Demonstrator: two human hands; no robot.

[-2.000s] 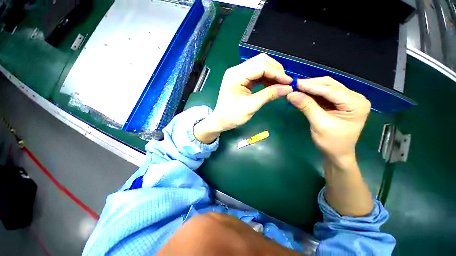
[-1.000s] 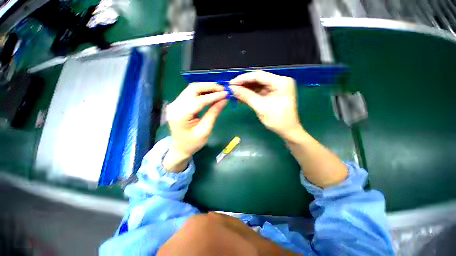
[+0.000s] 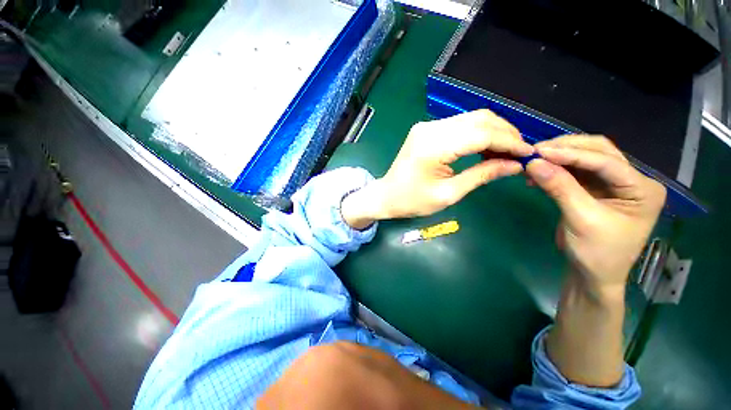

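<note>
My left hand [image 3: 449, 164] and my right hand [image 3: 603, 200] meet fingertip to fingertip in front of the black and blue enclosure. Both pinch a small piece of blue strip [image 3: 529, 158] between thumbs and fingers; most of it is hidden by the fingertips. The enclosure [image 3: 553, 76] has a flat black top and a long blue front panel [image 3: 457, 99] just behind my hands. A yellow-handled utility knife [image 3: 439, 231] lies on the green surface below my left hand.
A white-topped unit [image 3: 248, 76] with a blue edge, partly in bubble wrap [image 3: 321, 120], lies to the left. A metal bracket [image 3: 669, 276] is right of my right wrist. The pale bench rail [image 3: 152, 168] curves along the left, above a grey floor with a red line.
The view swung left and back, shifting and tilting the whole scene. My hands stay together at the blue strip, of which less shows now than one second ago. The knife remains on the green surface.
</note>
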